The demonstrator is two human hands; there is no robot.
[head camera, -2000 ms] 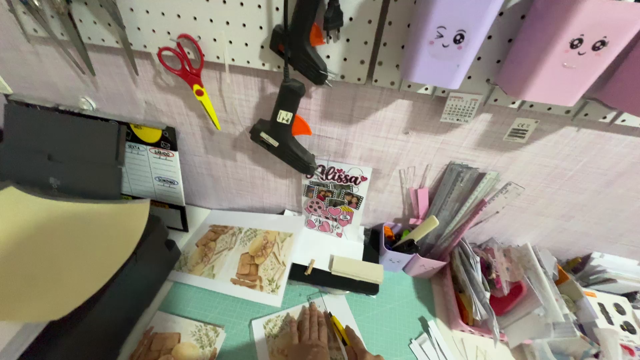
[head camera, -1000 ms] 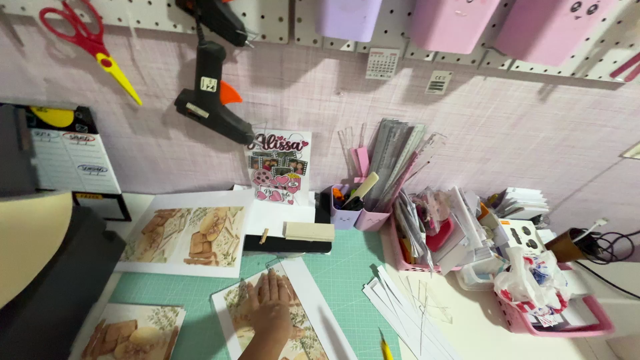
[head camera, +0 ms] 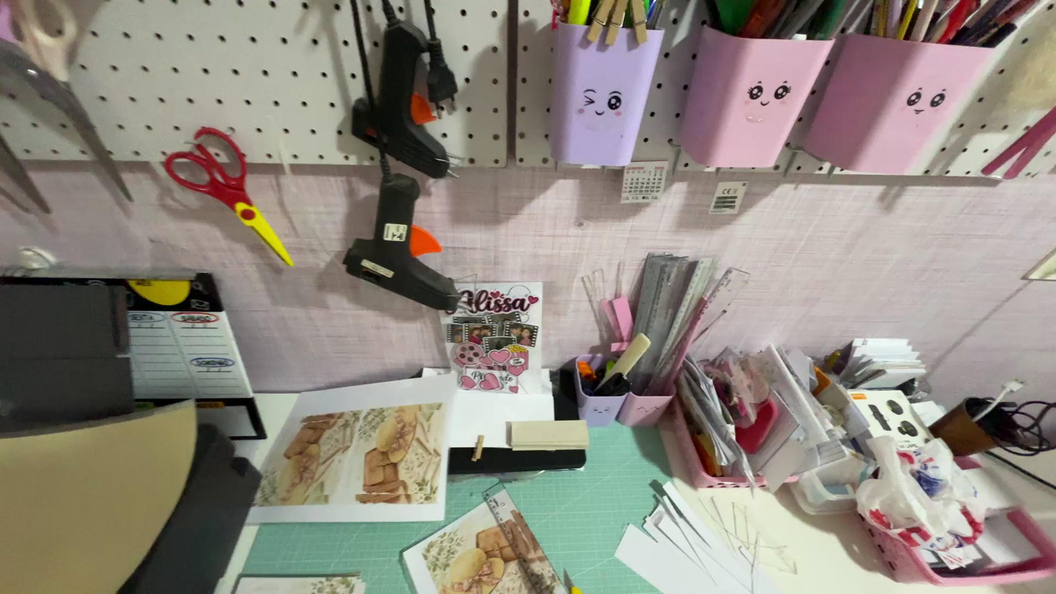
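Note:
Neither of my hands shows at this moment. Near the bottom middle, a printed sheet with a food and leaf picture (head camera: pixel 462 554) lies on the green cutting mat (head camera: pixel 627 462). A clear ruler (head camera: pixel 513 528) rests slantwise across its right part. Beside the ruler, at the bottom edge, the tip of a yellow cutter (head camera: pixel 572 582) comes into view. A larger white sheet with two such pictures (head camera: pixel 355 454) lies at the back left of the mat. The corner of another print (head camera: pixel 301 584) shows at the bottom left.
A black machine with a cream sheet (head camera: pixel 91 495) takes up the left. White paper strips (head camera: pixel 685 536) lie right of the prints. Farther right stand pink baskets (head camera: pixel 899 561) of supplies. Red-handled scissors (head camera: pixel 223 186) and black glue guns (head camera: pixel 400 247) hang above; pen cups (head camera: pixel 627 396) stand behind the mat.
The hand that lay on the print a second ago is out of view. A ruler now shows across the print, with the cutter beside it. The view has tilted up.

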